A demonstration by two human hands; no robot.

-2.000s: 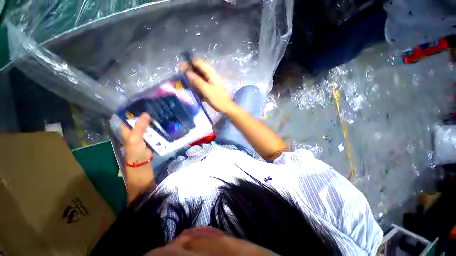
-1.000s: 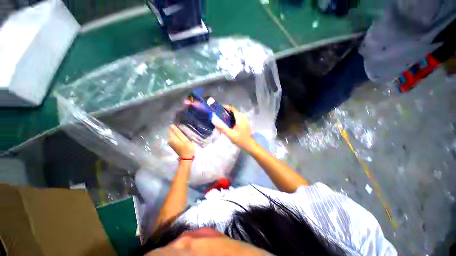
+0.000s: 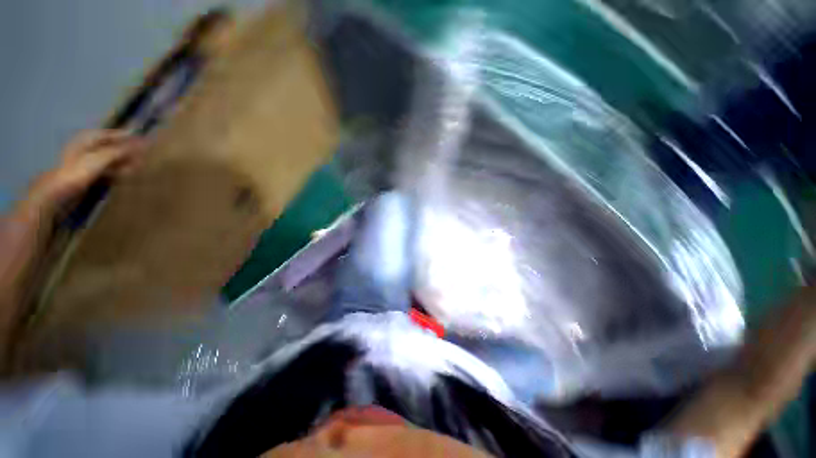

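The picture is heavily blurred. My left hand point(image 3: 94, 161) is at the far left, over the brown shipping carton's point(image 3: 210, 170) outer side. A narrow dark blue strip point(image 3: 170, 89), perhaps the edge of a retail box, runs along the carton by my fingers. Whether my hand grips it cannot be told. My right forearm point(image 3: 760, 380) reaches the right edge, and the hand is cut off there. No box shows over my lap. The clear waste bag point(image 3: 474, 259) lies open in front of me with bright glare.
A small red object point(image 3: 427, 322) is on my lap. The green bench point(image 3: 555, 45) curves across the upper right, with the bag draped over its edge. A green panel point(image 3: 295, 233) stands beside the carton. Blurred dark blue shapes point(image 3: 760, 80) are at upper right.
The view has swung left. The box has left the place over my lap. My left hand has moved out to the carton, and my right arm out to the right.
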